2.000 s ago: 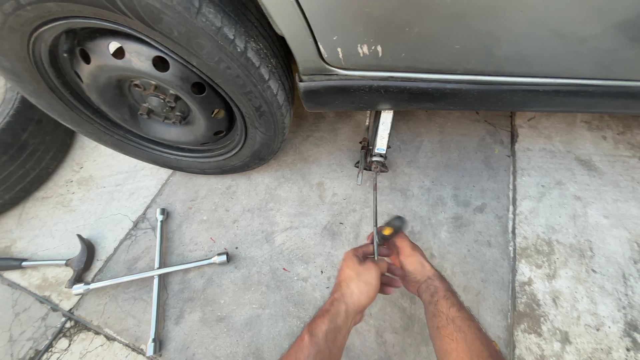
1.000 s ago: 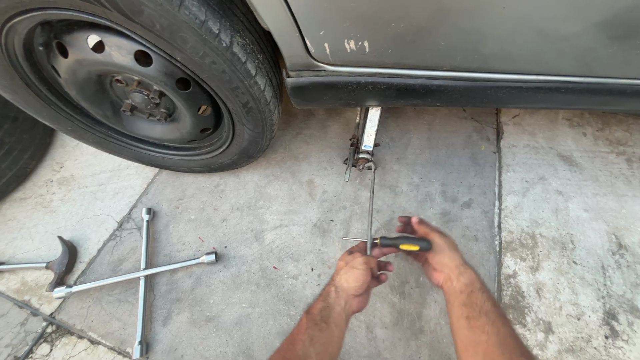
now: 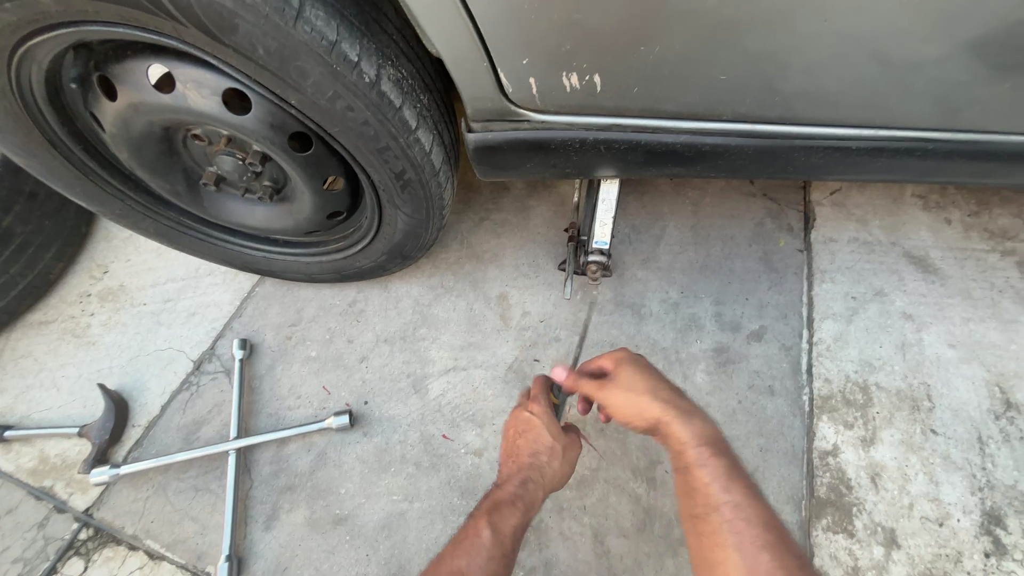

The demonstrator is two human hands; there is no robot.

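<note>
A thin metal rod, blurred, runs from just below the scissor jack toward my hands. My left hand is closed around its near end. A dark screwdriver handle with a yellow mark shows in part between my fingers; its shaft is mostly hidden. My right hand is just to the right, fingers curled and thumb tip close to the handle; whether it grips anything is unclear. The jack stands under the black sill of a grey car.
At upper left is the car's wheel with a black steel rim; another tyre lies beyond it. A chrome four-way lug wrench lies on the concrete at lower left, touching or nearly touching a claw hammer.
The screwdriver, lying crosswise over the rod a second ago, is now turned more in line with it and mostly hidden by my hands. My right hand has moved in closer to my left.
</note>
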